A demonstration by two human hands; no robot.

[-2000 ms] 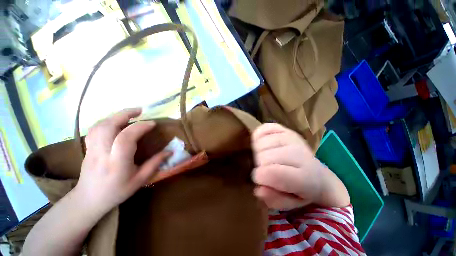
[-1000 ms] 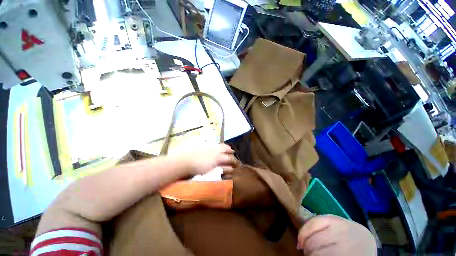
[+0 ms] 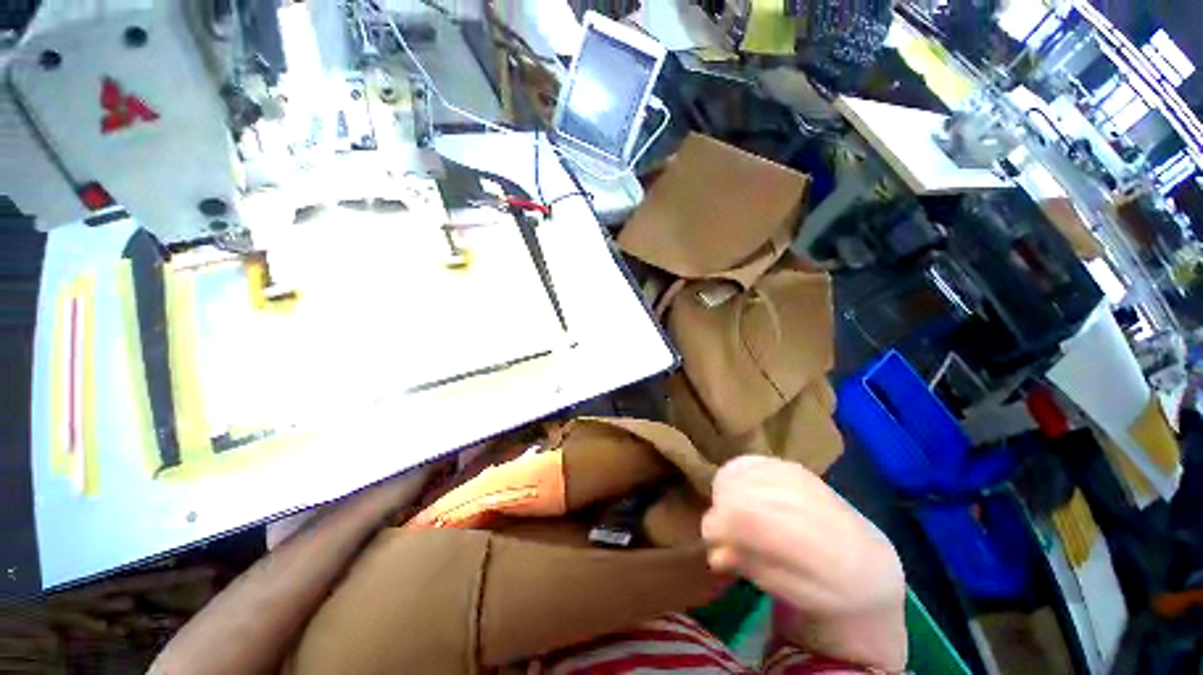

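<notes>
A tan-brown tote bag (image 3: 594, 593) lies open in front of me below the table edge, its seam running down the near panel. An orange pocket patch (image 3: 508, 488) shows at its opening, and a small dark piece with a white label lies inside. My right hand (image 3: 792, 534) is closed on the bag's right rim. My left forearm, dark in shadow, runs up along the bag's left side; my left hand is hidden by the bag and the table edge.
The pale taped machine table (image 3: 356, 455) lies ahead, under the white sewing machine head (image 3: 125, 125) and brightly lit clamp frame (image 3: 350, 244). Red-handled snips (image 3: 528, 205) and a control screen (image 3: 610, 86) are beyond. Stacked brown bags (image 3: 752, 330) and blue bins (image 3: 910, 422) are right.
The bag has moved down towards me, off the table. Its strap loop and the white piece no longer show. My left hand has gone out of sight; my right hand has moved up and slightly left.
</notes>
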